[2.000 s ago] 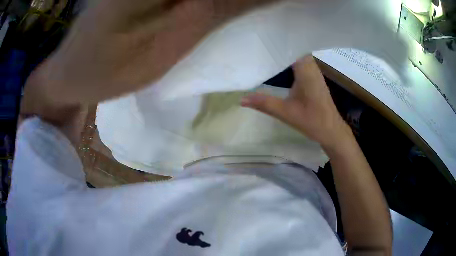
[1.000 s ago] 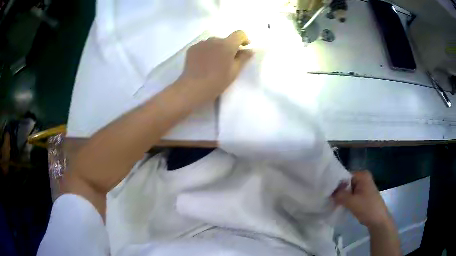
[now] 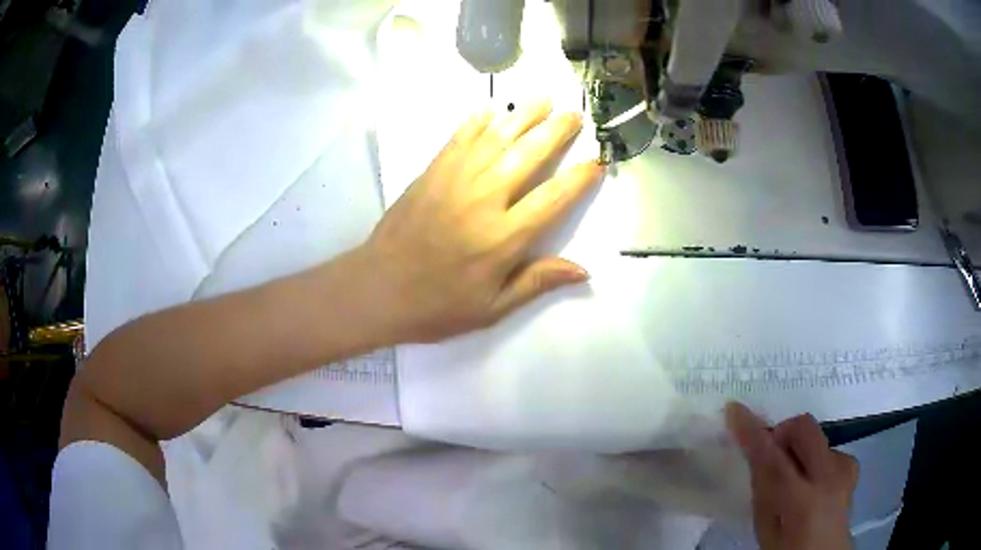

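Observation:
White fabric lies on the machine table and hangs over its front edge onto the lap. My left hand lies flat on it, palm down and fingers spread, with the fingertips just left of the presser foot. The needle area is in strong glare. My right hand is at the front edge, lower right, fingers curled around the fabric's right edge; the exact grip is blurred. The sewing machine head is above, at the top.
A rounded lamp is left of the needle. A black smartphone lies right of the machine, with a thin silver tool at the far right. A printed ruler scale runs along the front edge. More white fabric spreads at the left.
My left hand has opened flat on the fabric beside the presser foot. The fabric is now spread flatter across the table edge. The view has shifted, showing more of the machine head.

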